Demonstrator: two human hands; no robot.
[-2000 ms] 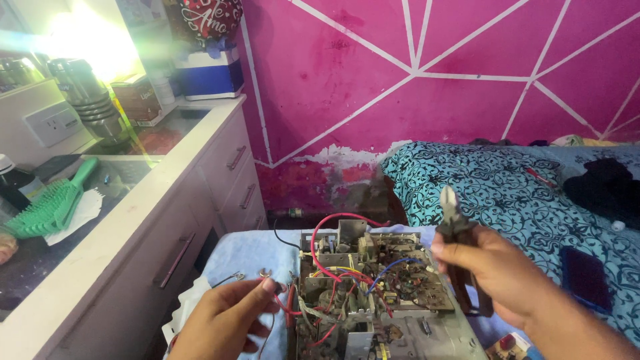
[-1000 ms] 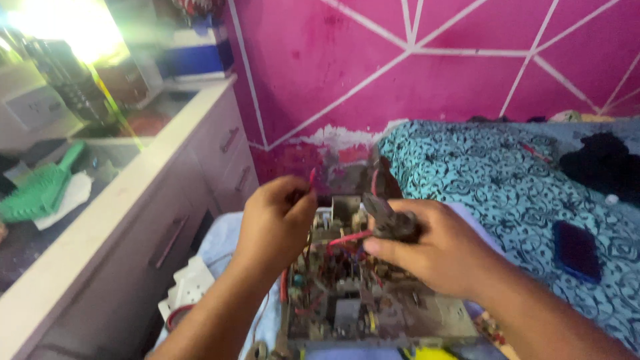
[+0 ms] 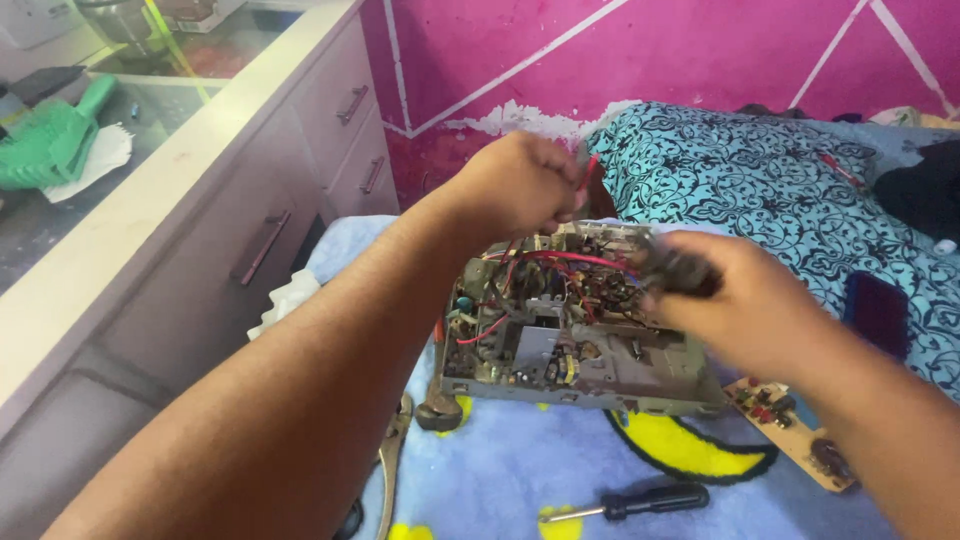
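Note:
An opened electronic chassis (image 3: 585,375) with dusty circuit boards and coloured wires lies on a blue fleece blanket (image 3: 487,472). Above its back edge, my left hand (image 3: 525,184) is closed on a red wire (image 3: 589,176), whose end sticks up past the fingers. My right hand (image 3: 720,292) holds dark-handled cutting pliers (image 3: 679,270) over the chassis's right side, blurred; whether the jaws are apart I cannot tell. Another stretch of thick red wire arches across the boards towards the pliers. Part of the chassis's left back is hidden behind my left hand and forearm.
A screwdriver (image 3: 630,502), metal pliers (image 3: 390,457) and a dark-headed tool (image 3: 439,409) lie in front. A loose circuit board (image 3: 787,431) is at the right, near a phone (image 3: 876,315) on patterned bedding (image 3: 720,165). White drawers (image 3: 322,142) stand left; a green brush (image 3: 64,142) lies on top.
Two seconds ago my hands were apart on either side of the chassis, the pliers upright. Both have come in over it, and my left hand now grips a red wire. The view has tilted down.

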